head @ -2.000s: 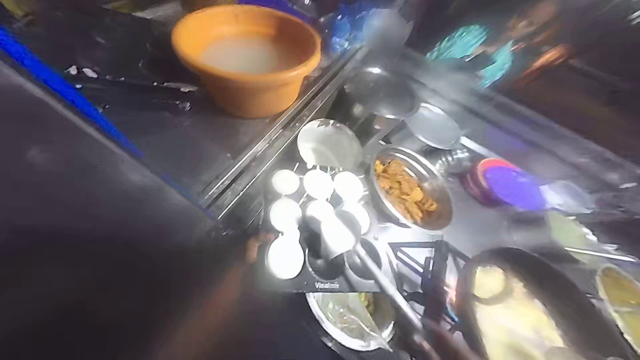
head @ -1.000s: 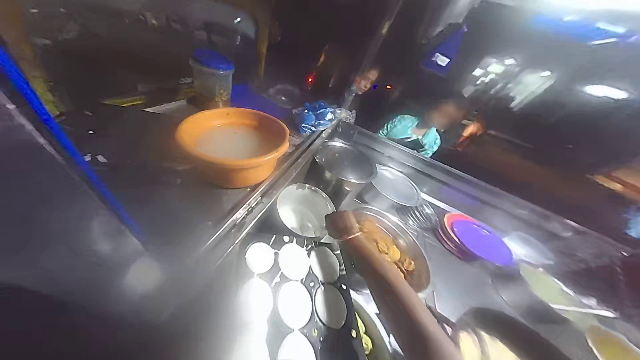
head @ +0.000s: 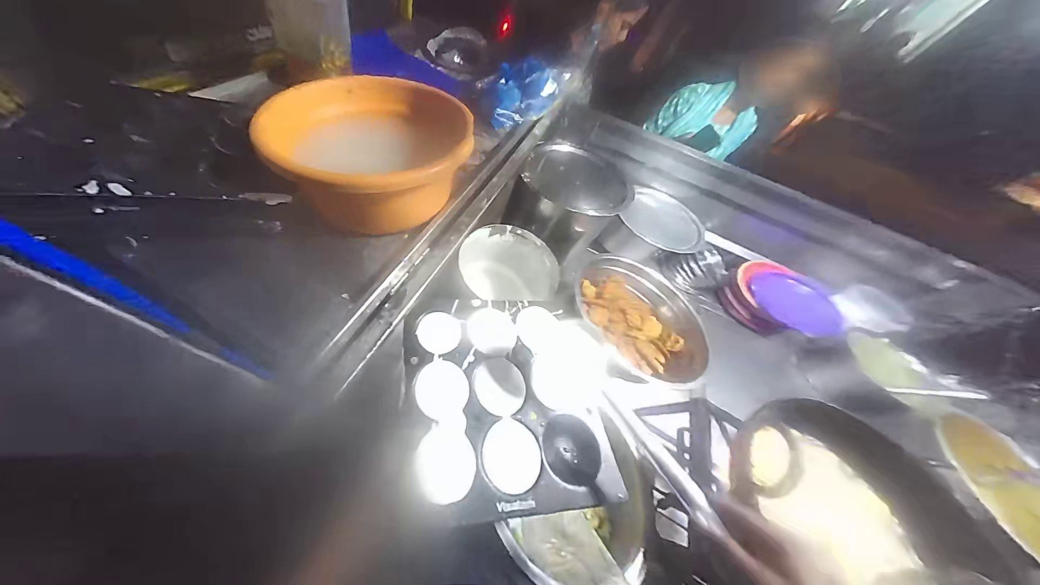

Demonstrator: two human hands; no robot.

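My right hand [head: 743, 540], blurred at the lower right, is closed around the long metal handle of a ladle or similar utensil [head: 650, 447]. The handle's far end is lost in glare over a black multi-cavity pan [head: 613, 479]. White batter [head: 512, 457] shows in several round cavities; the front right cavity [head: 571, 449] looks dark, without white batter. A brown blur at lower left, probably my left hand or forearm [head: 353, 532], lies near the pan's front left; its fingers cannot be made out. Behind the pan sits a round pale bowl [head: 508, 264].
An orange tub [head: 382, 199] of whitish liquid stands back left. Steel pots [head: 577, 179], a bowl of fried pieces [head: 638, 325] and purple-topped dishes [head: 796, 303] stand right of the pan. A large dark pan [head: 845, 504] is front right. People are beyond the counter [head: 812, 203].
My right hand has moved from the round bowl behind the pan toward the lower right, with the utensil's handle now stretching over the pan. The view has shifted.
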